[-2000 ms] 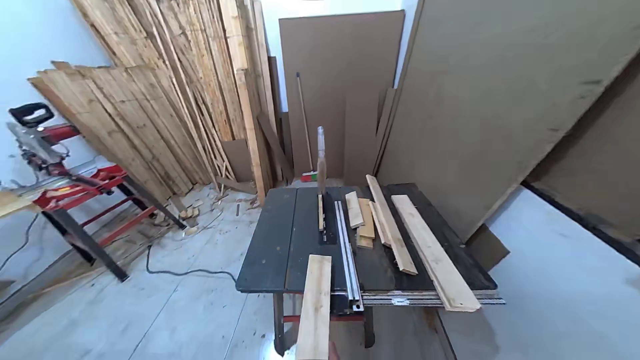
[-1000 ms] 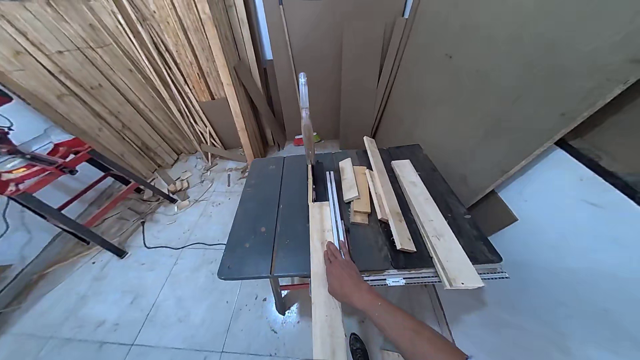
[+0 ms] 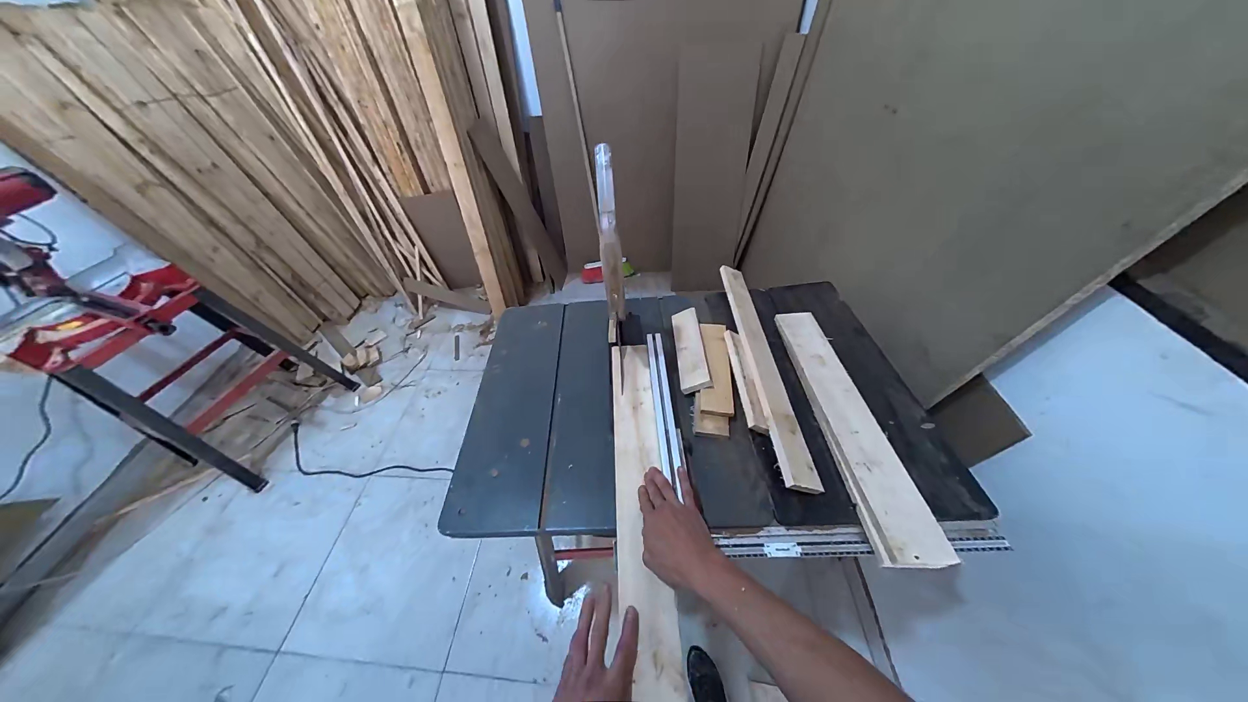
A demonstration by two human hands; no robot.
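Observation:
A long pale wooden board lies on the dark table of a table saw, flat along the left side of the metal rip fence, and its near end runs past the table's front edge. My right hand rests on the board and the fence near that edge, fingers pointing forward. Low in the view, my left hand is beside the board's left edge, fingers spread; whether it touches the board cannot be told. Beyond the board's far end, an upright clear and wooden piece stands at the blade area.
Short offcuts and longer boards lie right of the fence. A front rail crosses the table's near edge. A red-framed saw stand is at left, with a cable on the floor. Lumber leans behind.
My left hand has come into view beside the board. My right hand, absent two seconds ago, stays near the fence. The board's far end has moved forward along the fence since the oldest frame.

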